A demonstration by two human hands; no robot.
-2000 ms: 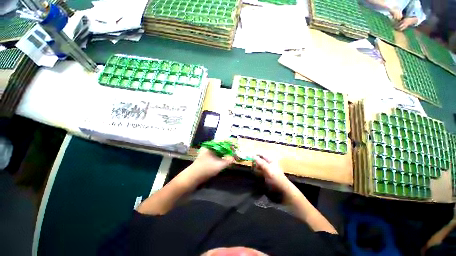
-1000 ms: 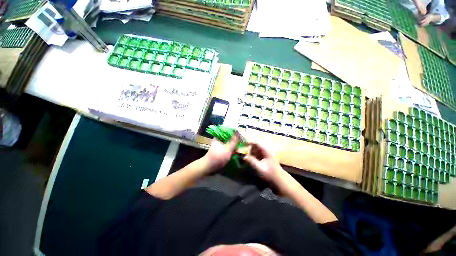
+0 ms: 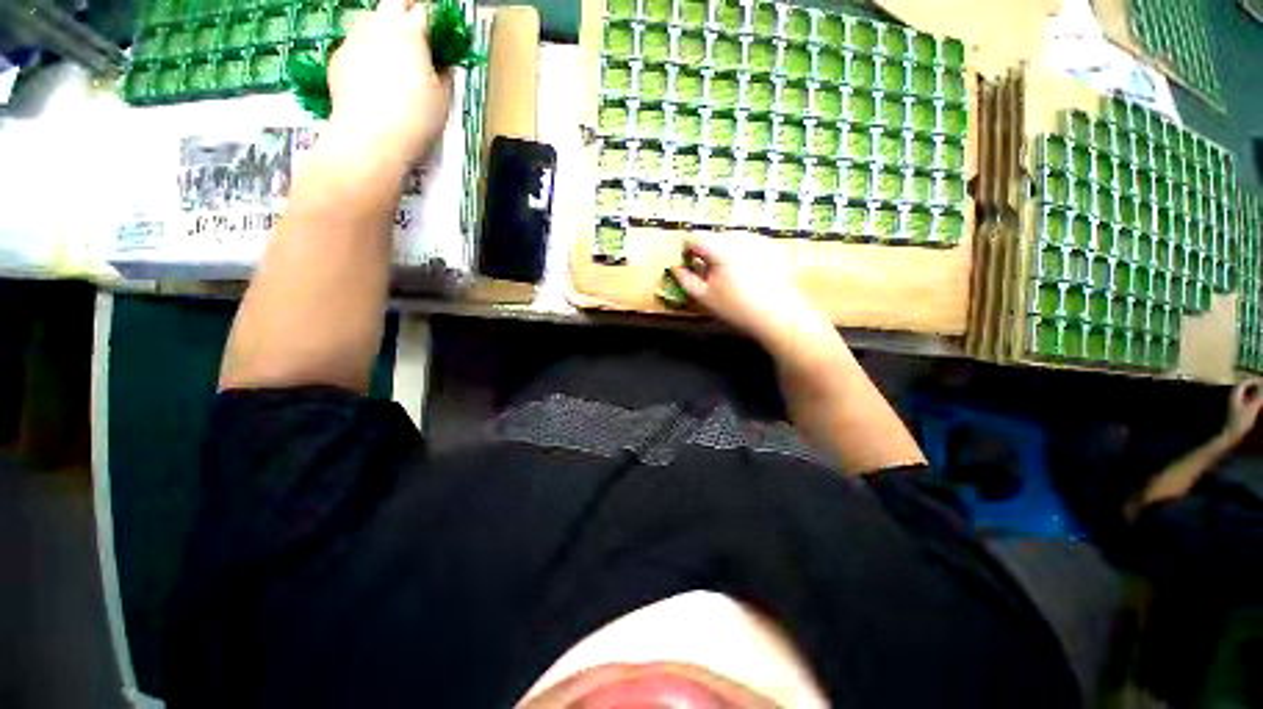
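My left hand (image 3: 388, 76) is over the green units (image 3: 208, 49) on the newspaper-covered stack, with green strips (image 3: 452, 38) sticking out on both sides of it. My right hand (image 3: 720, 284) is over the bare front edge of the cardboard sheet (image 3: 859, 288). A small green unit (image 3: 673, 288) is at its fingertips. The grid of square green units (image 3: 790, 132) lies on the cardboard behind it. One unit (image 3: 610, 238) sits at the grid's front left corner, forward of the front row.
A dark smartphone (image 3: 521, 208) lies left of the cardboard sheet. Stacked cardboard layers (image 3: 1000, 208) and another green grid (image 3: 1129, 243) are at the right. A blue stool (image 3: 1004, 464) is below the table edge. Another person's hand (image 3: 1244, 402) shows at the far right.
My hands have moved apart: the left hand went up and left with the green strips, the right hand onto the cardboard's front edge. The view has tilted down. The phone screen is now dark.
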